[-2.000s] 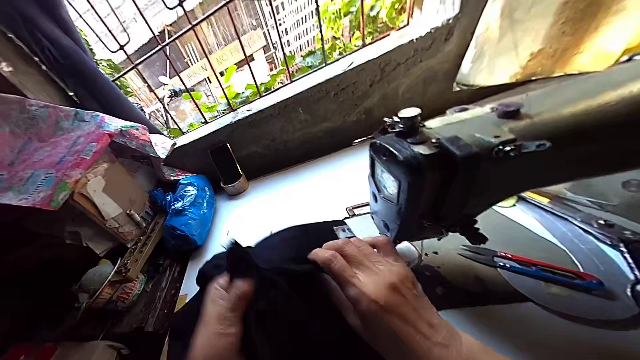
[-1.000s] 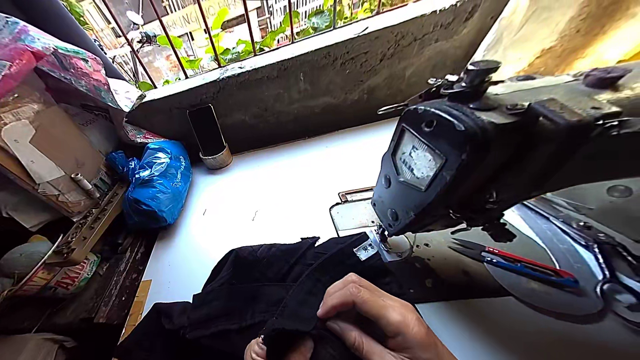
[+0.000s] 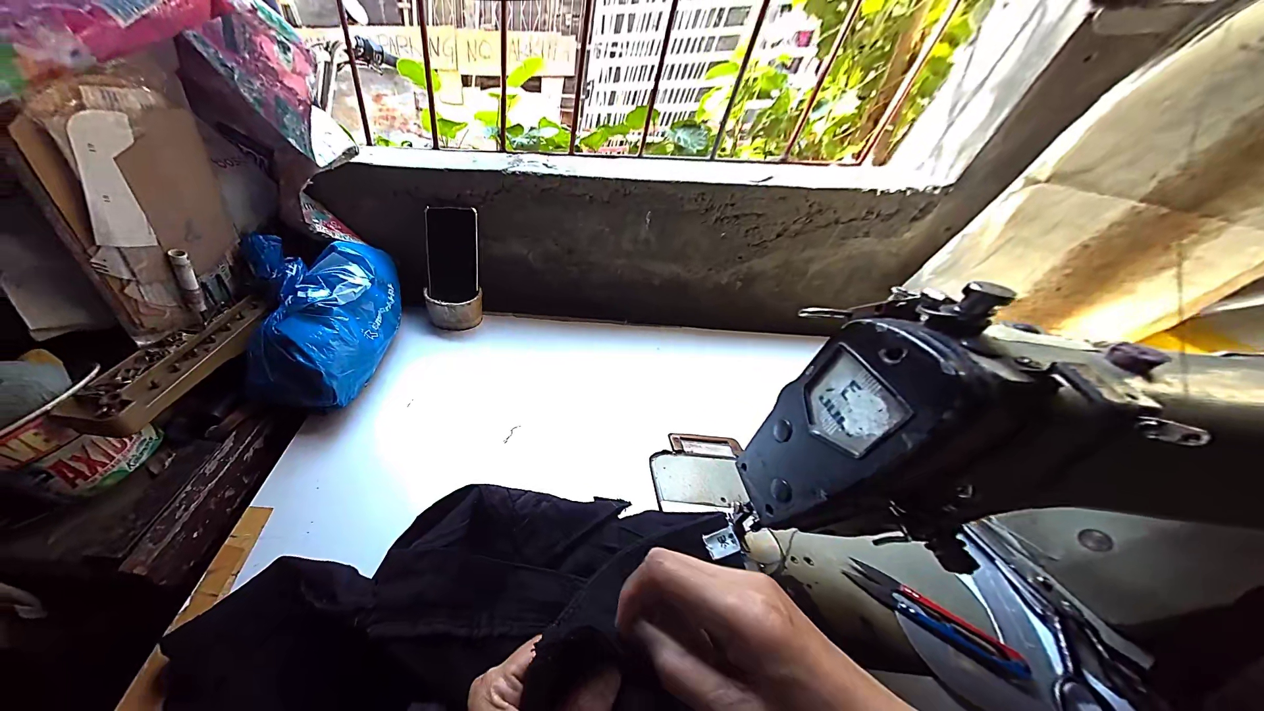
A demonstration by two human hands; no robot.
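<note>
Black fabric (image 3: 474,583) lies bunched on the white table, and its right end reaches the presser foot (image 3: 723,541) of a sewing machine (image 3: 889,415). My right hand (image 3: 721,622) pinches the fabric just below the foot, its fingers bent. Lower and to the left, my left hand (image 3: 509,676) grips a folded edge of the same fabric, which hides part of its fingers. The needle itself is too small to make out.
Thread snips (image 3: 958,627) with red and blue handles lie right of the foot, beside dark-handled scissors (image 3: 1071,681). A blue plastic bag (image 3: 331,326), a phone (image 3: 452,255) in a round holder and a wooden bobbin rack (image 3: 163,370) stand at the left and back.
Two seconds ago my left hand lay farther left on the fabric; now it is close to my right hand. The fabric is spread wider to the left. The view has turned and shifted.
</note>
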